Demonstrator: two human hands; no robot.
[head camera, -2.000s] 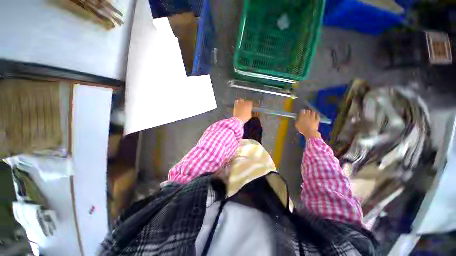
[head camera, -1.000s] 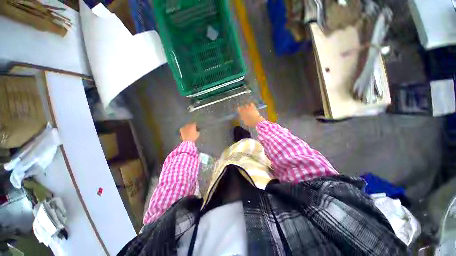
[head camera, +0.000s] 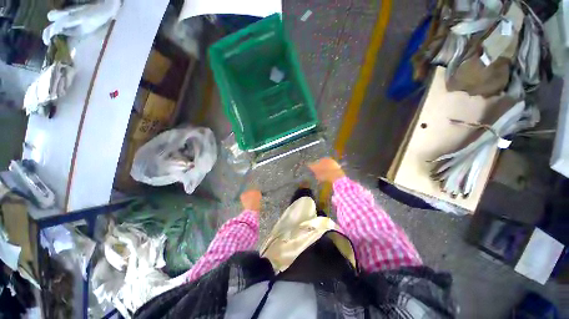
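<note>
The green crate (head camera: 269, 93) sits on the hand trolley, with a small pale scrap (head camera: 276, 75) inside. A pale bar of the trolley frame (head camera: 287, 152) shows at the crate's near end. My left hand (head camera: 251, 200) and my right hand (head camera: 326, 169) are both closed, side by side, a little nearer to me than that bar. They are in the same grip as on the grey handle bar earlier; the bar itself is too blurred to make out clearly between them.
A clear plastic bag (head camera: 176, 158), cardboard boxes (head camera: 156, 112) and a white table (head camera: 100, 106) are on the left. Pale cloth heaps (head camera: 134, 261) lie near left. On the right, a light wooden board (head camera: 446, 137) bears a tied bundle (head camera: 477, 152). A yellow line (head camera: 362, 90) runs along the floor.
The surroundings have shifted towards the picture's top as I moved backwards with the trolley. The plastic bag and cloth heaps at left have come into view. Both hands keep their grip.
</note>
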